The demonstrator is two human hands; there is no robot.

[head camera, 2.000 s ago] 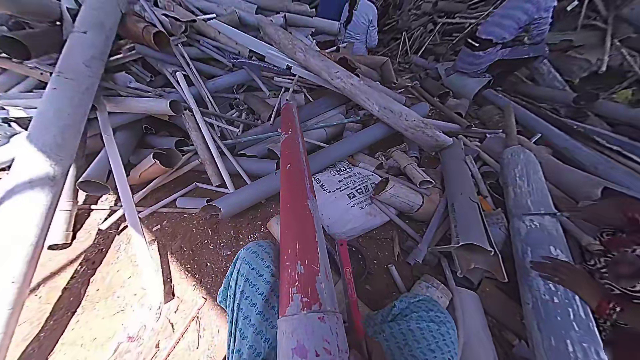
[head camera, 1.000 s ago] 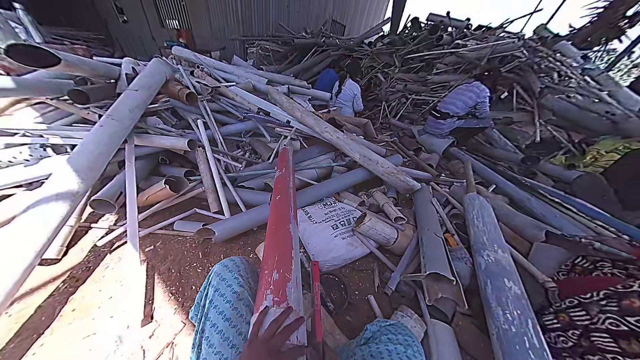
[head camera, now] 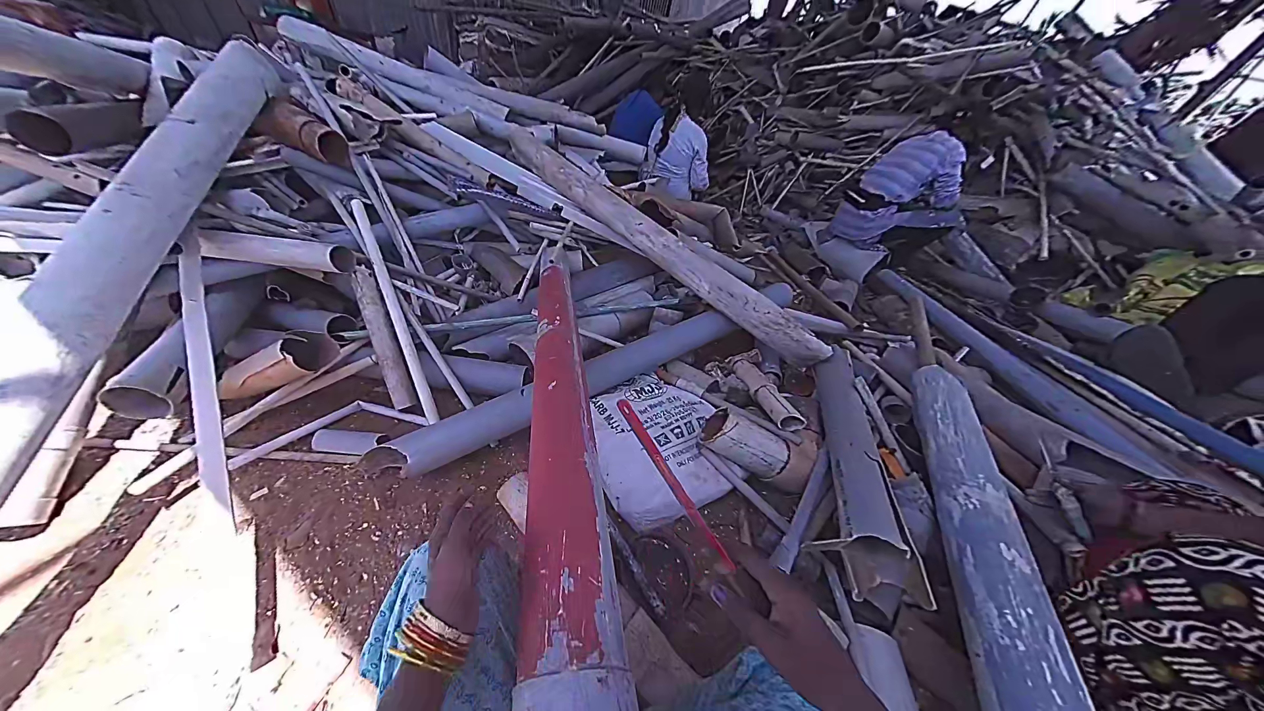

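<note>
A long pipe with flaking red paint (head camera: 570, 474) points away from me between my knees, its near end grey. My left hand (head camera: 462, 553), with bangles at the wrist, rests by my left knee on the blue patterned cloth (head camera: 395, 602), just left of the pipe and holding nothing visible. On the pipe's right, my right hand (head camera: 765, 597) grips the near end of a thin red tool, perhaps a hacksaw blade or frame (head camera: 676, 484). The tool slants up and left over a white printed sack (head camera: 652, 444). A dark round object (head camera: 660, 573) lies partly hidden below the sack.
Heaped plastic pipes (head camera: 444, 217) fill the ground ahead. A thick grey pipe (head camera: 148, 197) slants at the left, another (head camera: 997, 553) lies at right beside a person in patterned cloth (head camera: 1165, 622). Two people (head camera: 679, 153), (head camera: 904, 188) are farther off in the heap.
My left hand, on the red pipe one second ago, is now off it at the left. The red tool has swung out to the right of the pipe with my right hand.
</note>
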